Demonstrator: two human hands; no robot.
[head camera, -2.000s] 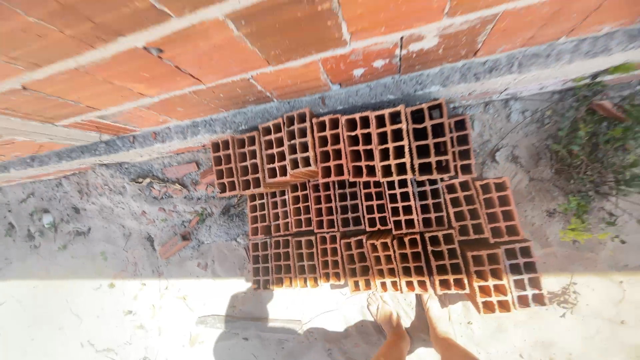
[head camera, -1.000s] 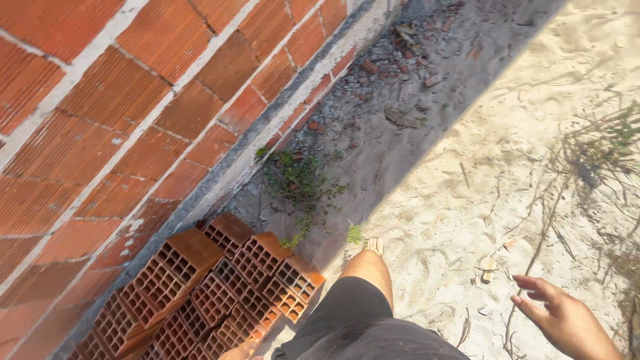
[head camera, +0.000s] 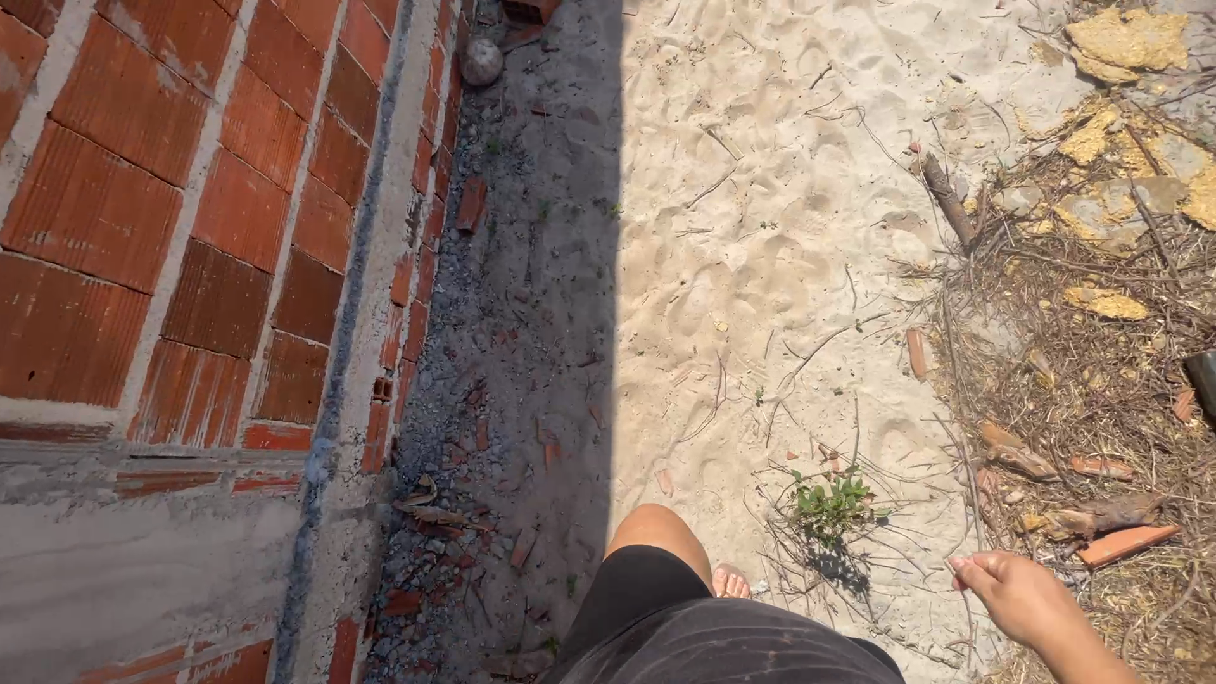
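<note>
At the lower right, my right hand (head camera: 1016, 594) hangs over the sandy ground with its fingers loosely curled together and nothing visible in them. Thin dry twigs lie on the sand below its fingertips. A small green plant (head camera: 831, 508) grows to the left of this hand. My left hand is out of the picture. My bare knee and dark shorts (head camera: 646, 594) show at the bottom, with the toes of one bare foot (head camera: 731, 579) beside them.
A hollow-brick wall (head camera: 237, 204) with mortar joints runs along the left. Brick rubble (head camera: 470, 204) and a round object (head camera: 482, 62) lie in its shade. On the right are dry brush (head camera: 1064, 370), a short log (head camera: 945, 199), yellowish chunks (head camera: 1130, 43) and a broken tile piece (head camera: 1126, 546).
The view has swung away from the stacked hollow bricks and along the wall. My right hand, spread a second ago, now has its fingers curled in.
</note>
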